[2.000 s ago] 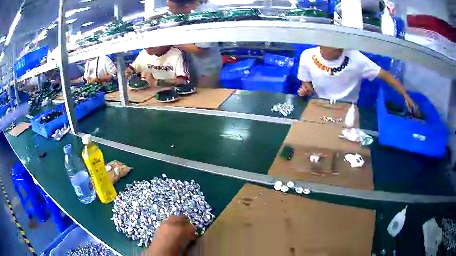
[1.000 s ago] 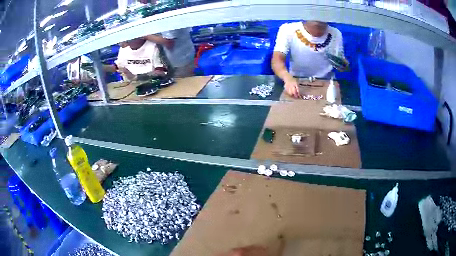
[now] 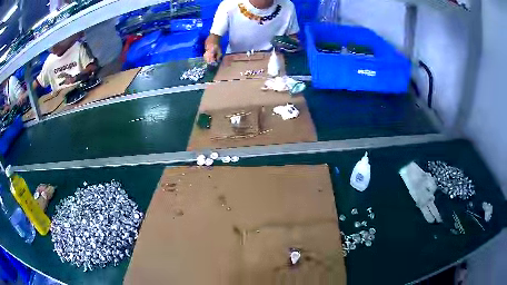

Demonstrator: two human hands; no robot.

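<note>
Neither of my hands shows in the current head view. A brown cardboard sheet [image 3: 189, 234] lies on the green bench in front of me, with dark stains. A smaller stained cardboard pad [image 3: 319, 239] lies on its lower right part, with a white blob [image 3: 295, 256] on a dark smear. A large heap of small silver metal parts [image 3: 97, 225] lies left of the sheet. Small round silver-white pieces [image 3: 361, 238] lie loose just right of the sheet.
A white squeeze bottle [image 3: 361, 173], a white glove [image 3: 419, 189] and a second silver pile [image 3: 451, 180] lie at right. White discs [image 3: 208, 161] sit along the metal rail [image 3: 267, 150]. A yellow bottle [image 3: 30, 206] stands at far left. A person [image 3: 253, 25] sits across.
The view has swung right and down, bringing the glove, second pile and pad into sight. The hand at the heap, then low on the cardboard, is out of view. The person opposite has moved a hand.
</note>
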